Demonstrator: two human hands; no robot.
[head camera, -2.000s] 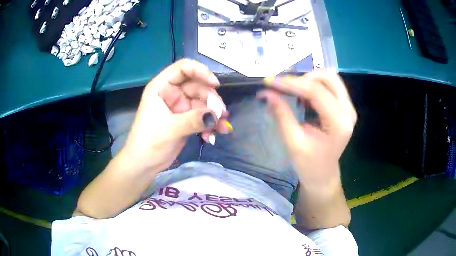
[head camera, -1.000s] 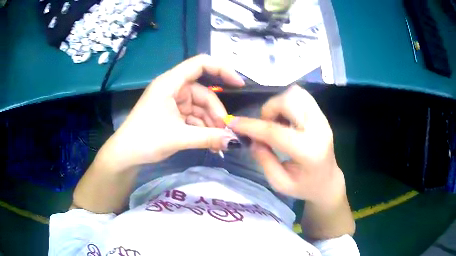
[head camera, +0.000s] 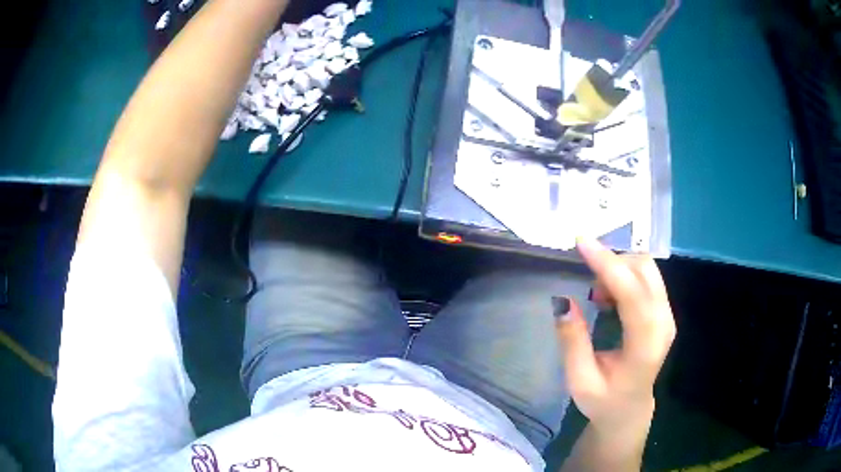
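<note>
My left forearm reaches up over the bench at the left, and the hand itself is cut off by the top edge. My right hand (head camera: 625, 332) is just in front of the fixture, fingers apart, with nothing visible in it. Its index fingertip is at the front edge of the metal top plate (head camera: 516, 189). White plastic housings (head camera: 300, 69) lie in a loose pile beside my left forearm. Part of the black slotted tray with white pieces shows at the top left, mostly hidden by the arm.
A yellow-wrapped clamp head (head camera: 590, 97) sits above the plate between metal levers. An orange-red light (head camera: 449, 238) glows on the fixture's front edge. A black cable (head camera: 277, 157) with a connector runs beside the pile and over the bench edge. A dark ribbed tray (head camera: 821, 138) is at far right.
My hands have parted. The left has moved up out of the picture over the tray side; the right has opened and moved away from where they met. The view has shifted, showing more of the fixture.
</note>
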